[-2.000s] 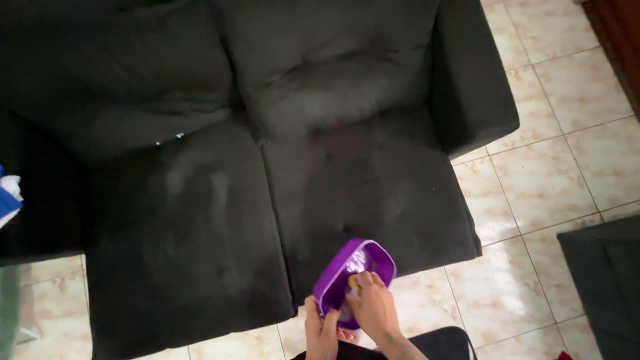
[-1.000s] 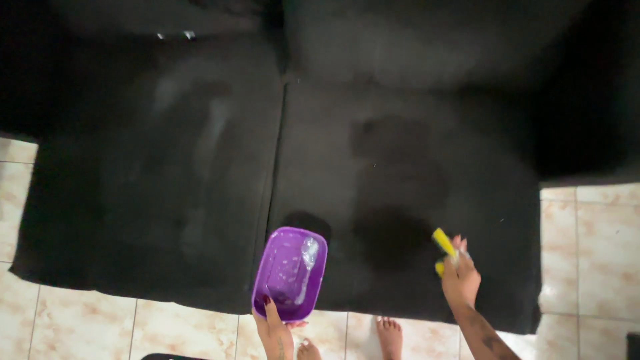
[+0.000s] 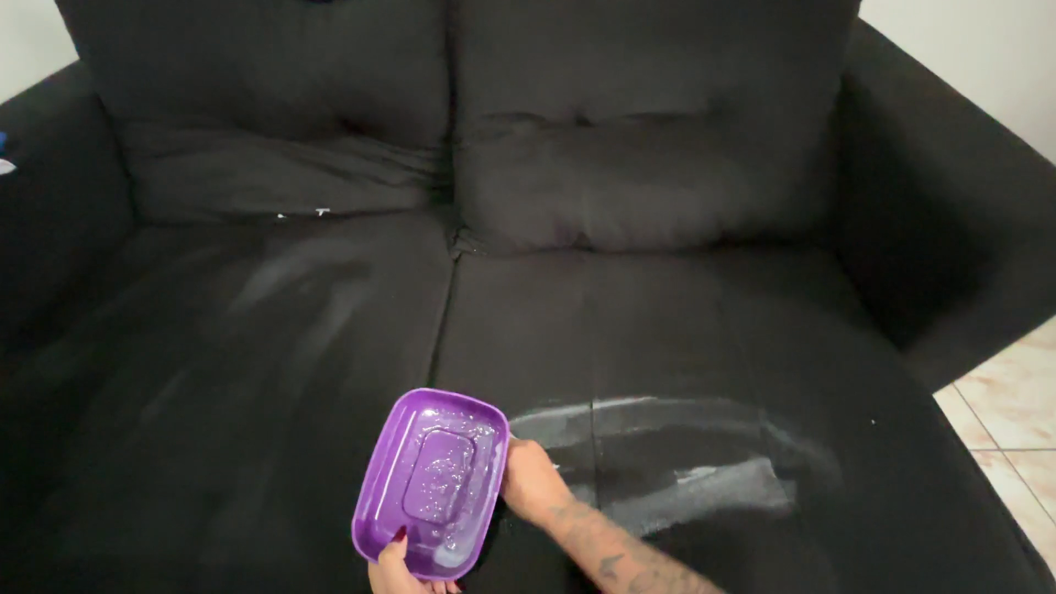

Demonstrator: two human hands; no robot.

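My left hand (image 3: 396,569) grips the near end of a purple plastic container (image 3: 441,478), thumb inside its rim, fingers beneath. Sudsy liquid lies in the container, tilted toward me. My right hand (image 3: 532,483) is on the black fabric sofa's seat (image 3: 660,330), just right of the container; its fingers are hidden behind the container's side, so what it holds does not show. Pale, wet foamy streaks (image 3: 726,495) curve over the right seat cushion beside my right forearm.
The sofa's backrest (image 3: 643,181) rises behind the seats, and its armrest (image 3: 932,198) stands at the right. Small white bits (image 3: 322,212) lie at the back of the left seat. Fainter pale marks (image 3: 305,280) cross that seat. Tiled floor (image 3: 1006,396) shows at the right.
Foamy streaks have appeared on the right seat cushion. My right hand, which held a yellow object out to the right a second ago, has moved left beside the container. The view has shifted.
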